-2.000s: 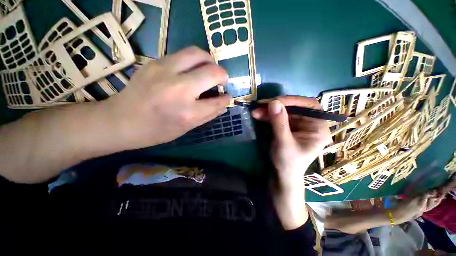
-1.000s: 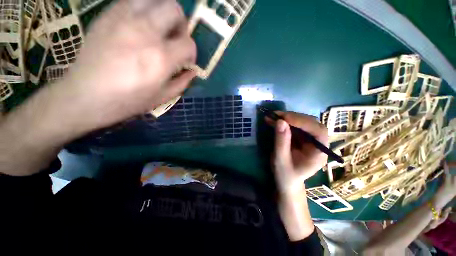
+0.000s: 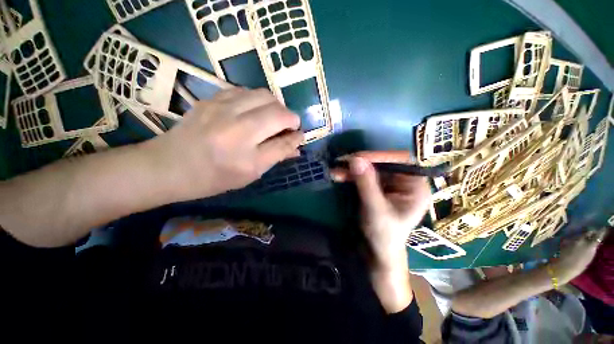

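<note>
A cream faceplate (image 3: 285,33) lies with its keypad end away from me and its window end near me. My left hand (image 3: 232,138) pinches the lower left corner of its window end. My right hand (image 3: 387,195) holds a slim black pen-like tool (image 3: 411,168), its tip beside the sheet's right end, close to the faceplate's lower edge. The dark adhesive sheet (image 3: 296,173) lies flat below the faceplate, partly hidden under my left hand. Whether a small pad is on the tool tip is too small to tell.
A dense pile of cream faceplates (image 3: 498,181) lies at the right. Looser faceplates (image 3: 153,87) lie at the left beyond my left forearm, one right beside the held one. A pale strip (image 3: 562,30) curves across the upper right. Another person's forearm (image 3: 505,292) shows at the lower right.
My left hand has come back from the upper left to the sheet's far edge, with a faceplate set upright in the view there. The tool is now nearly level. Faceplates at the left lie differently.
</note>
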